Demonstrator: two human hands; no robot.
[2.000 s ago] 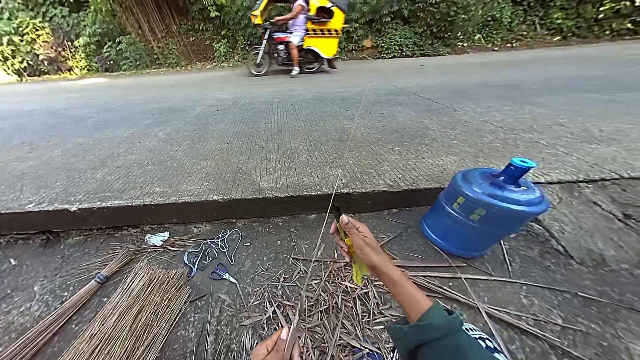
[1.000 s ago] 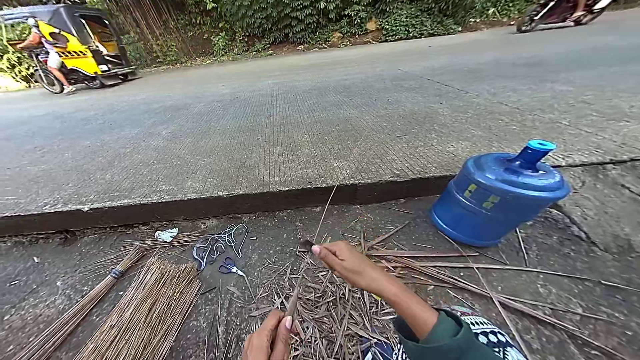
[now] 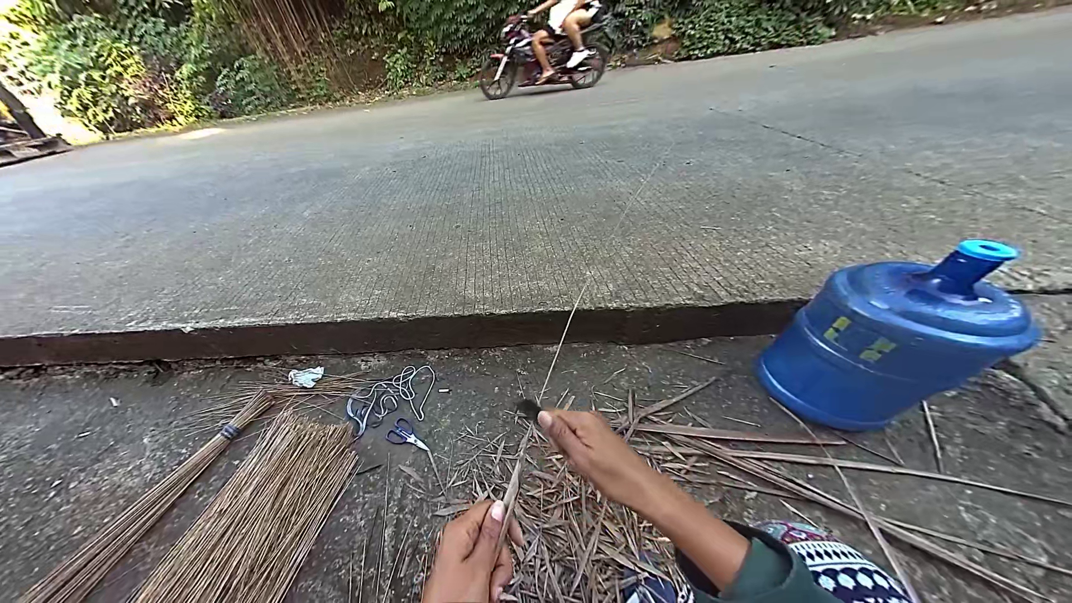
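A long thin dry palm leaf strip (image 3: 514, 483) rises from my left hand (image 3: 471, 551), pinched between thumb and fingers at the bottom centre. Its slender midrib end reaches up past my right hand toward the road. My right hand (image 3: 586, 444) is closed on a small dark tool (image 3: 528, 409) beside the strip; most of the tool is hidden by the fingers. Beneath both hands lies a heap of dry leaf shavings (image 3: 578, 528). To the left are a loose pile of thin sticks (image 3: 260, 502) and a tied stick bundle (image 3: 180, 477).
Blue-handled scissors (image 3: 405, 434), a pale cord (image 3: 410, 392) and a crumpled white scrap (image 3: 306, 377) lie left of centre. A blue water jug (image 3: 892, 343) stands at right, near long dry leaf strips (image 3: 804, 494). Beyond the concrete ledge (image 3: 419, 333), a motorcycle (image 3: 544, 63) with riders is on the road.
The yellow motor tricycle has gone out of view at the left, and a motorcycle has moved leftward into the middle of the road. My right hand was higher on the strip two seconds ago.
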